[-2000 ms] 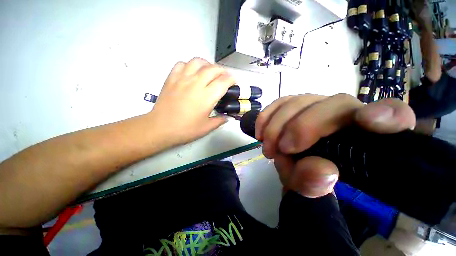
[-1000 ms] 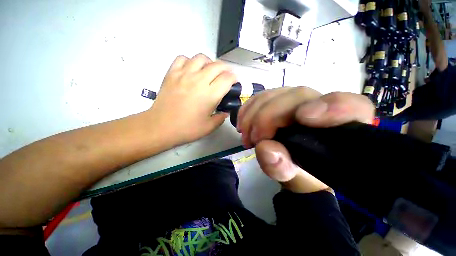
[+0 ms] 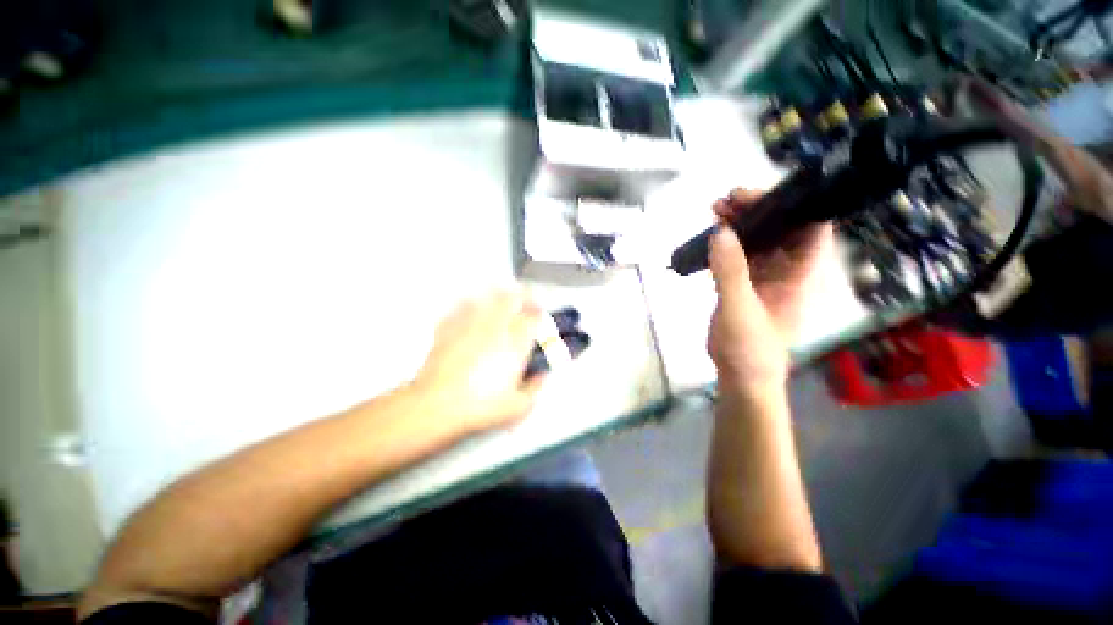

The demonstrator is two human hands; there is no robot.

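My left hand [image 3: 482, 360] rests on the white bench, its fingers around a small black cabled unit [image 3: 569, 335] with a pale band. The unit's rounded ends stick out to the right of my fingers. My right hand [image 3: 771, 287] holds the electric screwdriver [image 3: 793, 208], a long thick black cylinder, raised over the right part of the bench. Its tip points left and down, clear of the unit. A thick black cord loops from its rear. The frame is blurred, so the bit and any screw cannot be made out.
The silver-grey screw feeder [image 3: 604, 147] stands behind the unit. The green conveyor [image 3: 366, 73] runs along the back. Black units with tan bands [image 3: 909, 244] are piled at the right. A red basket [image 3: 909, 366] and blue crates [image 3: 1025, 537] are below right. Another person's arm [image 3: 1050, 153] shows at the right.
My right hand has lifted the screwdriver away from the unit, up and to the right. My left hand remains at the unit. The view has shifted, now showing the conveyor and the red basket.
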